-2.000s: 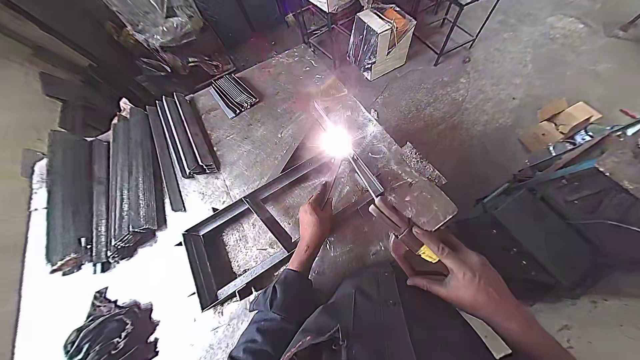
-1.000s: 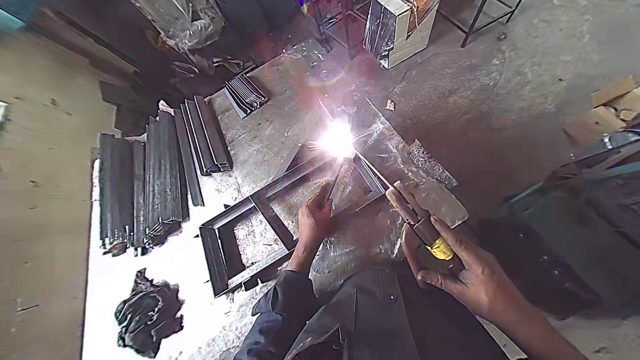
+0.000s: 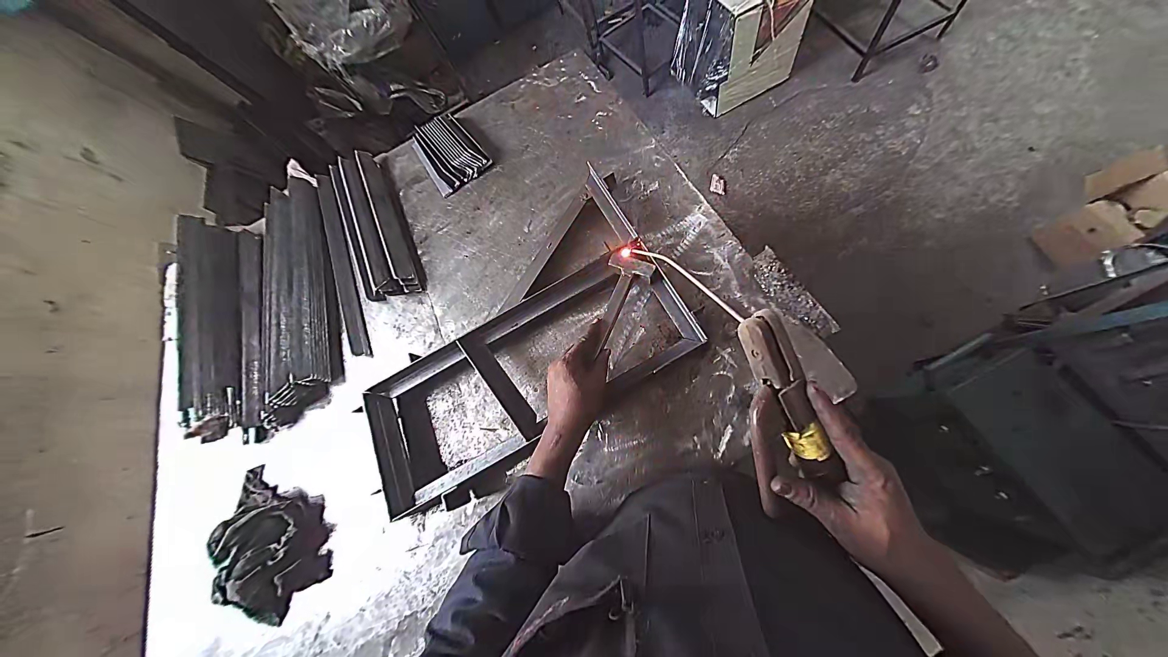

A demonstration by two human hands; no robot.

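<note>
My right hand [image 3: 849, 484] grips a welding electrode holder [image 3: 787, 392] with yellow tape round its handle. A bent electrode [image 3: 693, 283] runs from its jaws to a small red-orange glow [image 3: 626, 252] at the upper edge of a rectangular angle-iron frame [image 3: 497, 370]. My left hand [image 3: 577, 379] is closed on the thin handle of a metal tool [image 3: 616, 306], whose flat head lies just below the glow; its exact kind is unclear. A triangular angle-iron piece [image 3: 557, 237] lies beyond the frame, close to the glow.
Stacks of dark angle-iron lengths [image 3: 297, 301] lie along the left of the metal table [image 3: 538, 100]. Short metal pieces [image 3: 450, 151] sit near its far end, a crumpled dark cloth [image 3: 271, 545] at the near left. Cardboard [image 3: 1095, 233] and dark metal boxes [image 3: 1049, 438] stand at right.
The bright welding arc has gone, leaving a small red-orange glow. My right hand has drawn the holder back somewhat, and the electrode now looks bent. My left hand still holds its tool at the frame.
</note>
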